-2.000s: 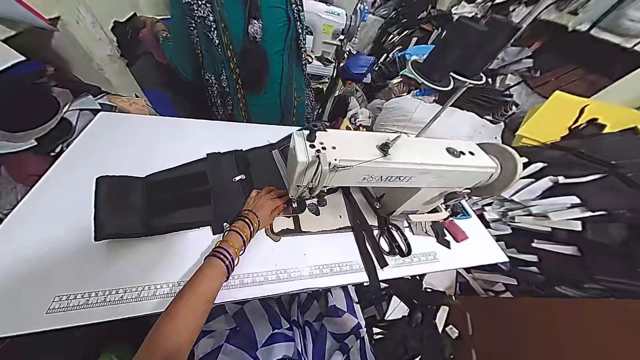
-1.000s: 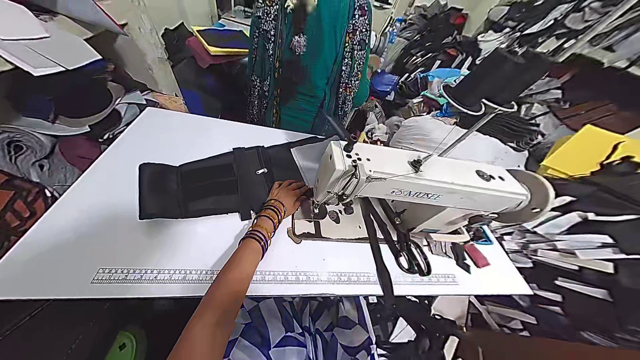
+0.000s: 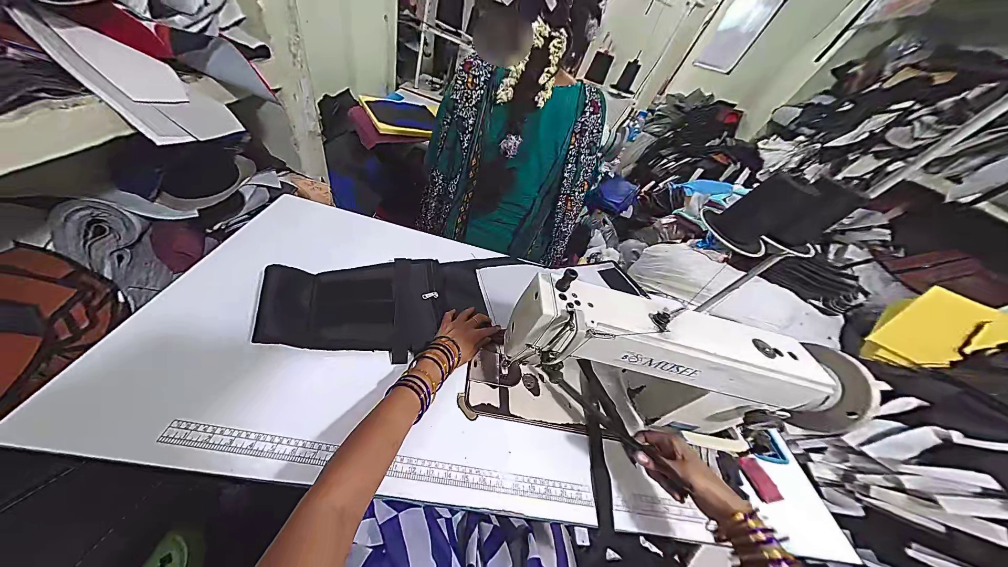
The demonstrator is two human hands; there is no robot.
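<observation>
My left hand [image 3: 468, 335] lies with spread fingers on the right part of a black fabric piece [image 3: 354, 303] with a zipper pull, close to the needle area of a white sewing machine [image 3: 654, 354]. The piece stretches left over the white table [image 3: 197, 370]; a pale sheet [image 3: 504, 287] lies by its right end, partly behind the machine head. My right hand [image 3: 677, 465] is closed on the dark scissors, whose handles it largely hides, below the machine arm. Their blades point up and left toward the needle. Black straps [image 3: 601, 480] run beside them and hang over the front edge.
A printed ruler scale [image 3: 441, 468] runs along the front of the table. Two black thread cones [image 3: 768, 209] stand behind the machine. A person in green clothing [image 3: 524, 169] is beyond the table. Fabric scraps [image 3: 906, 465] crowd the right side, rolled material [image 3: 102, 236] the left.
My right hand has come into view at the scissors, which lay beside the straps in the earlier frames. My left hand stays on the fabric by the needle. The view has tilted up.
</observation>
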